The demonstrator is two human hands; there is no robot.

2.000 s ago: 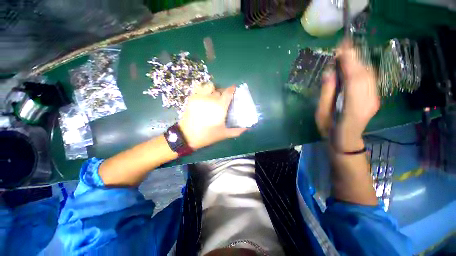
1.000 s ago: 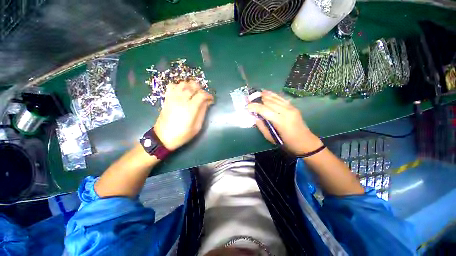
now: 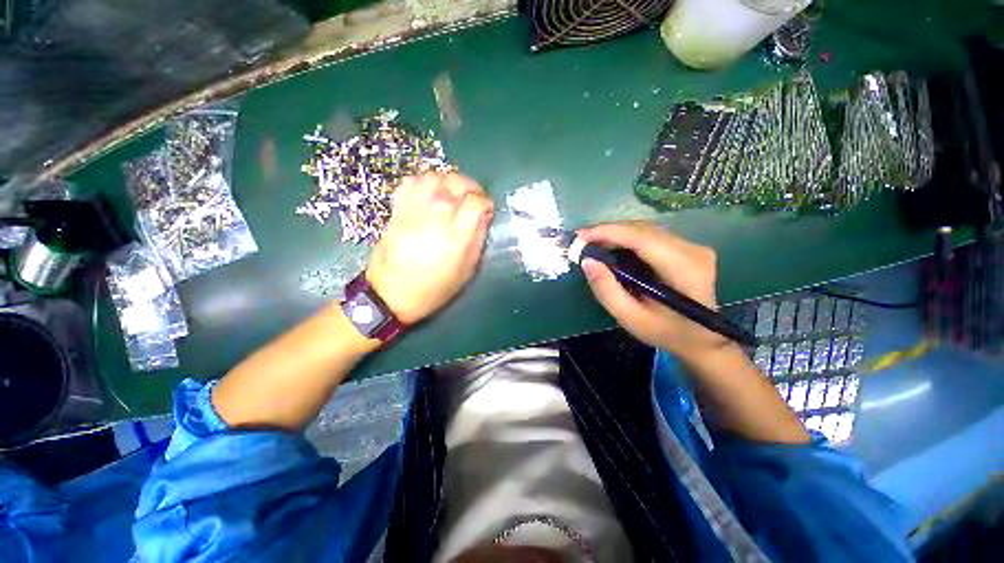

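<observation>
A small circuit board [image 3: 536, 225] lies on the green bench in front of me and glares white. My right hand [image 3: 661, 280] holds a black pen-like soldering iron [image 3: 661, 290], with its front end at the board's right edge. My left hand [image 3: 433, 247], with a dark red wrist strap [image 3: 369, 311], is at the lower right of a pile of loose components [image 3: 358, 181]. Its fingers are bent together left of the board; whether they hold a small component cannot be seen.
Bagged components [image 3: 193, 198] and a small clear bag [image 3: 143, 306] lie at the left, near a shiny reel [image 3: 44, 264]. Stacked boards [image 3: 760, 148] lean at the right. A fume fan [image 3: 595, 20] and white tub [image 3: 721, 31] stand at the back. Blister trays [image 3: 809, 357] are low at the right.
Two seconds ago my left hand held the board and my right hand was over the stacked boards. Since one second ago, my left hand has shifted right and the iron's handle now points further right.
</observation>
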